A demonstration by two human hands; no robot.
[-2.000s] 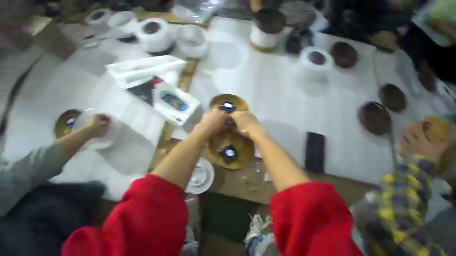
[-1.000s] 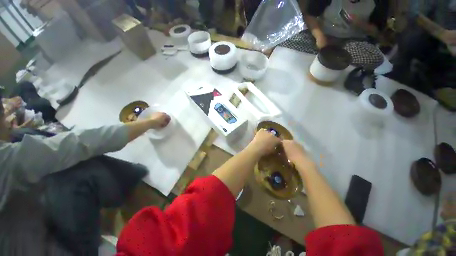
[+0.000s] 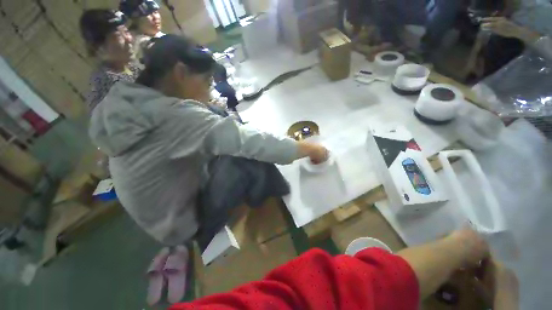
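My left hand (image 3: 469,247) is at the lower right, fingers bent and blurred, over a gold-brown base shell (image 3: 446,295) with a dark centre. My right hand (image 3: 505,284) is beside it near the lower right corner, partly cut off. The two hands are close together; what is between their fingers is hidden. A second base is not clearly visible behind the hands. The white product box (image 3: 405,175) and the white rectangular frame (image 3: 475,191) lie behind my left hand. A white round lid (image 3: 368,245) shows partly behind my red sleeve.
A person in grey (image 3: 163,145) sits at the left, one hand at a white round part (image 3: 317,162) beside another gold base (image 3: 303,131). White housings (image 3: 439,103), a cardboard box (image 3: 335,54) and clear plastic (image 3: 520,85) stand farther back. Pink slippers (image 3: 167,275) are on the floor.
The view has swung left, so my hands and the base now appear at the lower right. The neighbour and the floor at left have come into view. My hands remain close together over the base.
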